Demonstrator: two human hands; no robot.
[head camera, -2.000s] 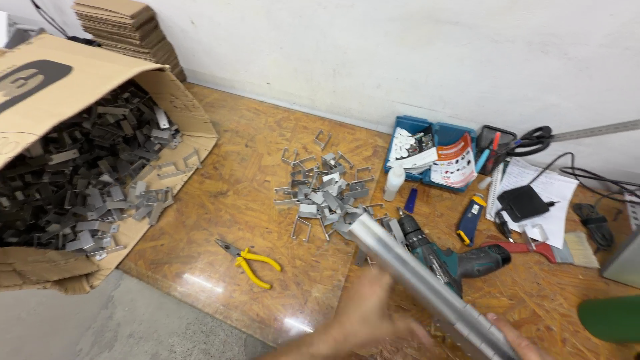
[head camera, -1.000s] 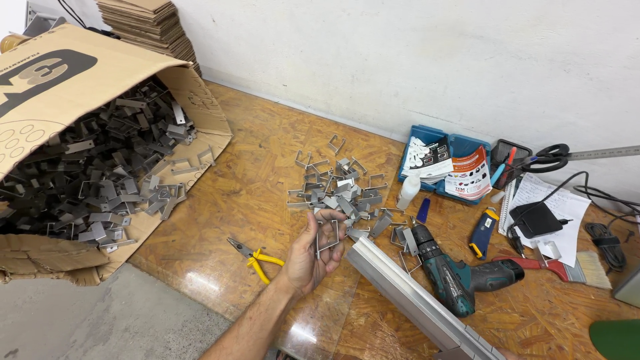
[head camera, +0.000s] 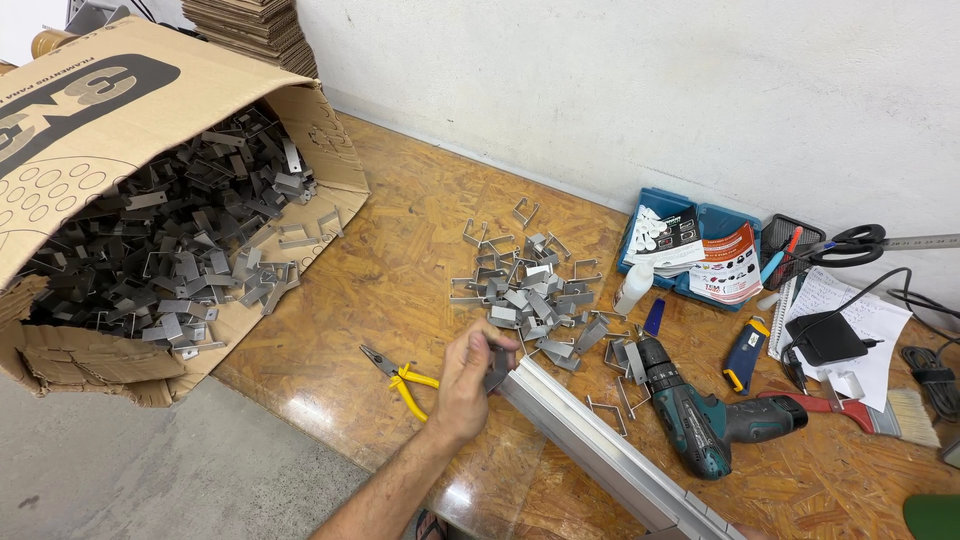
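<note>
My left hand (head camera: 466, 379) grips a bent metal bracket (head camera: 496, 369) right at the upper end of a long aluminium profile (head camera: 592, 442). Only a sliver of my right hand (head camera: 746, 531) shows at the bottom edge, by the profile's lower end; its grip is hidden. Several brackets sit along the lower part of the profile. Beyond my left hand lies a pile of U-shaped metal brackets (head camera: 536, 292). Long-nose pliers with yellow handles (head camera: 409, 386) lie left of that hand. A cordless drill (head camera: 694, 420) rests right of the profile.
A cardboard box (head camera: 337, 142) full of brackets lies tipped at left. Toward the wall are a blue case (head camera: 660, 201), a small bottle (head camera: 634, 288), scissors (head camera: 855, 246) and a mesh holder (head camera: 787, 229). A utility knife (head camera: 746, 355), a black adapter (head camera: 826, 339) and a paintbrush (head camera: 840, 409) lie at right.
My left hand, over the profile at first, went to the pile and took a bracket. It has since brought that bracket to the profile's upper end. My right hand has mostly left the view.
</note>
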